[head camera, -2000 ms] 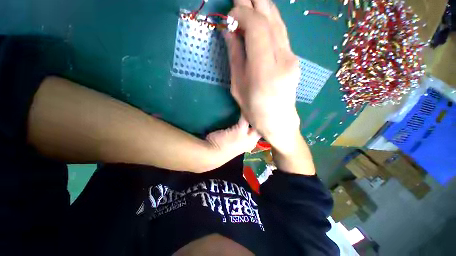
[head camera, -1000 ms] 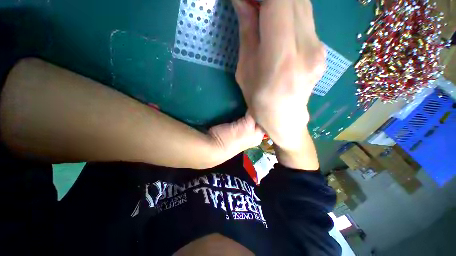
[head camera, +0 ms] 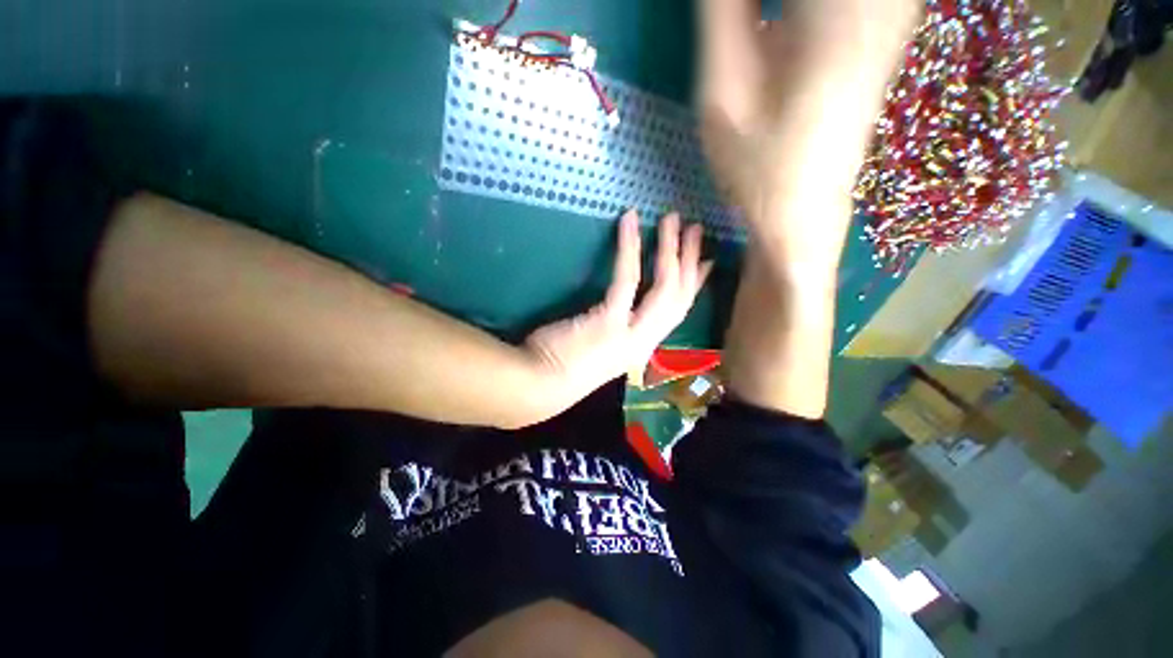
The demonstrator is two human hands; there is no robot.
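Note:
A silver-grey perforated plate [head camera: 540, 142] lies on the green bench top. A row of small components with red wires [head camera: 515, 49] and white plugs is at its far left corner. One red lead [head camera: 594, 88] with a white end lies across the holes. My left hand [head camera: 643, 289] has its fingers apart, fingertips at the plate's near edge, and holds nothing visible. My right hand [head camera: 810, 116] is blurred above the plate's right part, beside the pile; its fingertips are cut off by the top edge, so any hold is hidden.
A large red, gold and white component pile [head camera: 965, 142] lies at the right. Brown board [head camera: 907, 321] edges the bench. Beyond are a blue plastic crate [head camera: 1081, 321], cardboard boxes [head camera: 958, 411] and dark items [head camera: 1126, 52] at the upper right.
My right hand has moved right, off the plate's middle and towards the pile. My left fingers now show spread at the plate's edge. The wired row is back in view.

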